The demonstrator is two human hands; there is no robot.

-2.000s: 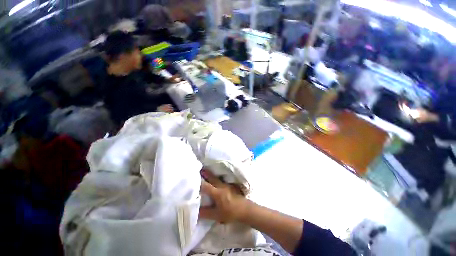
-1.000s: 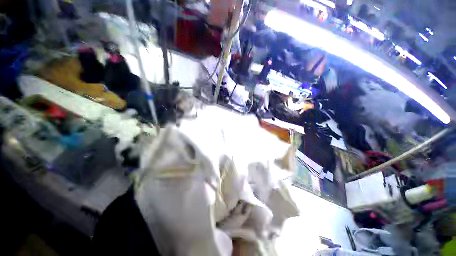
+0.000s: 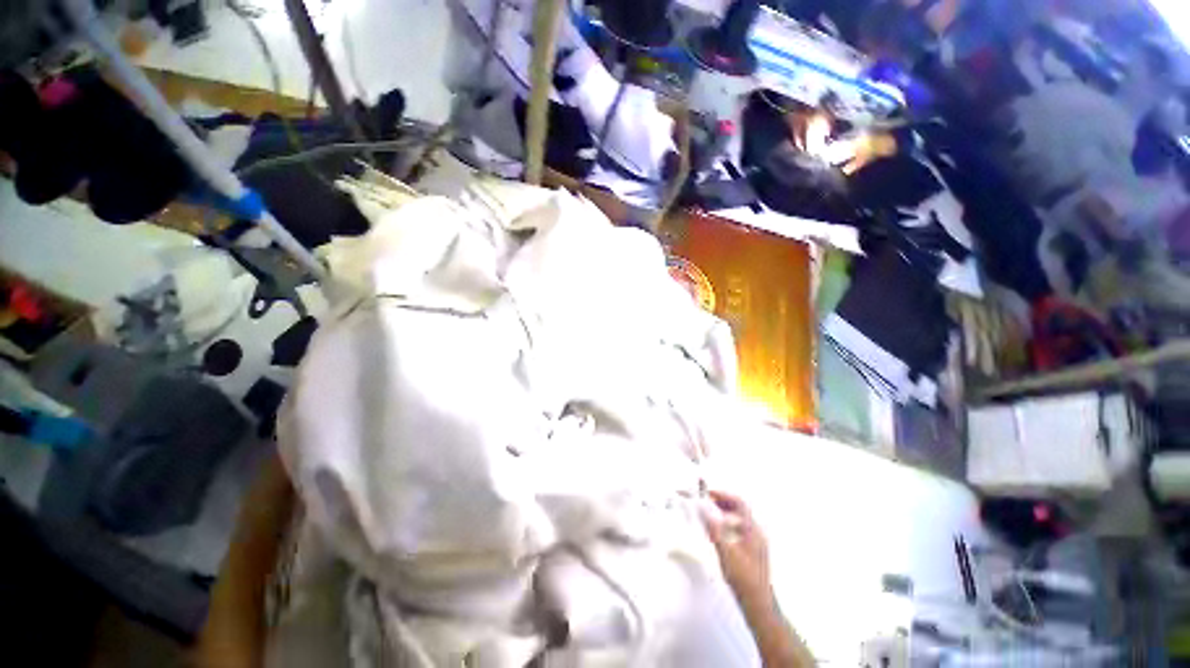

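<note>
A large heap of white cloth garments (image 3: 483, 392) fills the middle of the view. My right hand (image 3: 737, 529) is at the heap's lower right side, its fingers against the cloth and gripping its edge. My left forearm (image 3: 248, 568) rises along the heap's lower left side; my left hand itself is hidden behind the cloth.
An orange-brown board (image 3: 757, 313) lies behind the heap to the right. The white table (image 3: 848, 509) extends right. A grey machine part (image 3: 144, 431) is at left. A pale pole with a blue band (image 3: 196, 150) slants at upper left. Another worker's hand (image 3: 868, 150) shows at upper right.
The view has swung right and down from the neighbouring worker. The white heap is now larger and central over the table, and my left forearm has come into view.
</note>
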